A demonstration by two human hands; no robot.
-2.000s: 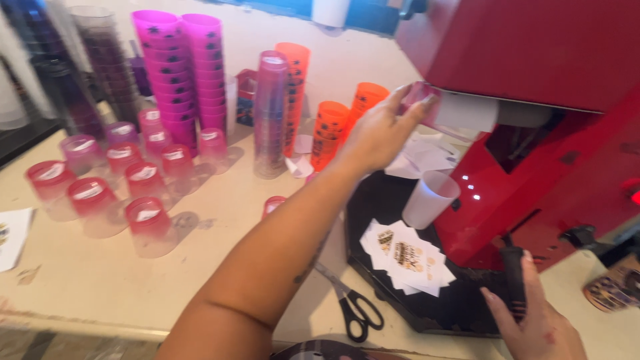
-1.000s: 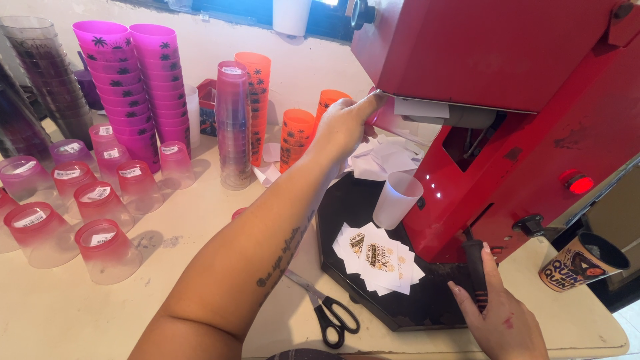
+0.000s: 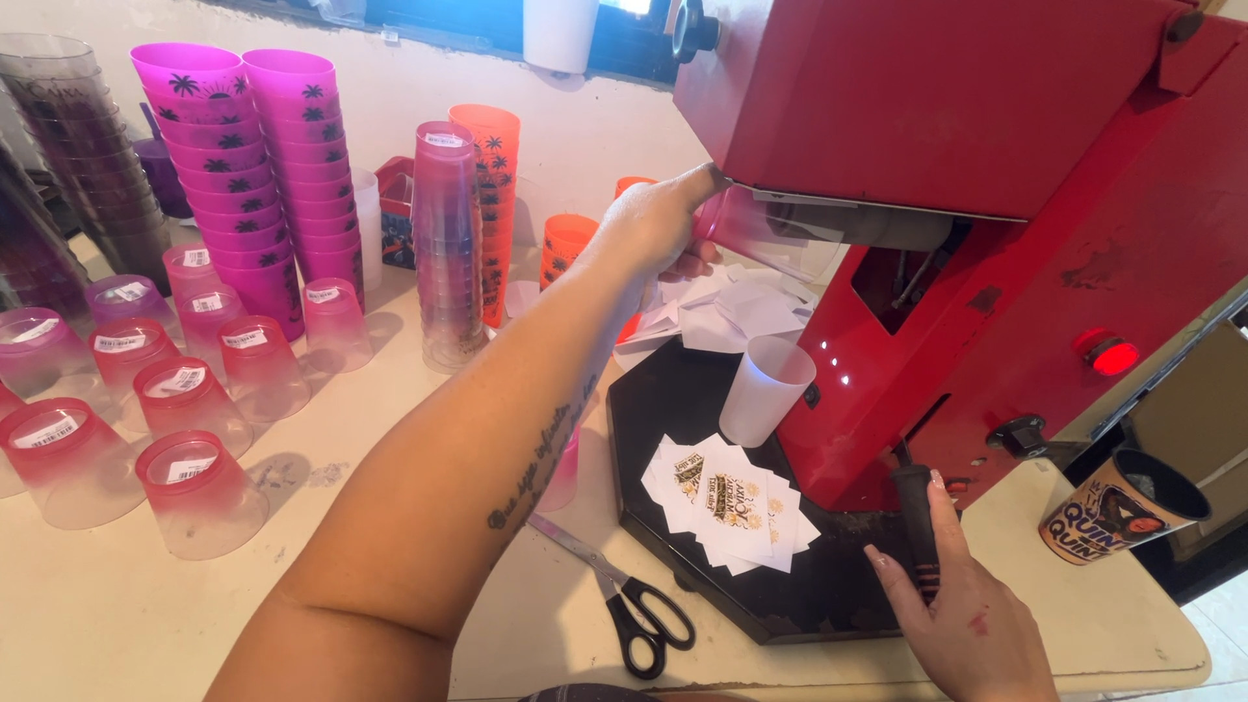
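My left hand (image 3: 663, 229) holds a pink-tinted clear plastic cup (image 3: 756, 229) by its base, with the cup around the roller under the head of a red press machine (image 3: 897, 107). White paper shows at the head's lower edge. My right hand (image 3: 960, 604) rests on the black lever handle (image 3: 915, 517) low on the machine; its thumb and fingers lie along the handle's side. On the black base (image 3: 819, 585) stand a frosted white cup (image 3: 765, 390) and a fanned pile of printed paper transfers (image 3: 731, 502).
Scissors (image 3: 624, 604) lie before the base. At left stand upturned pink cups (image 3: 200, 497), magenta stacks (image 3: 224, 175), dark stacks (image 3: 97, 146), a clear-pink stack (image 3: 448, 253) and orange cups (image 3: 497, 205). Paper scraps (image 3: 741, 307) lie behind the base; a printed cup (image 3: 1121, 507) stands at right.
The view has shifted to the right. The pink-tinted cup in my left hand now sits farther under the machine's head than two seconds ago. My right hand remains by the lever.
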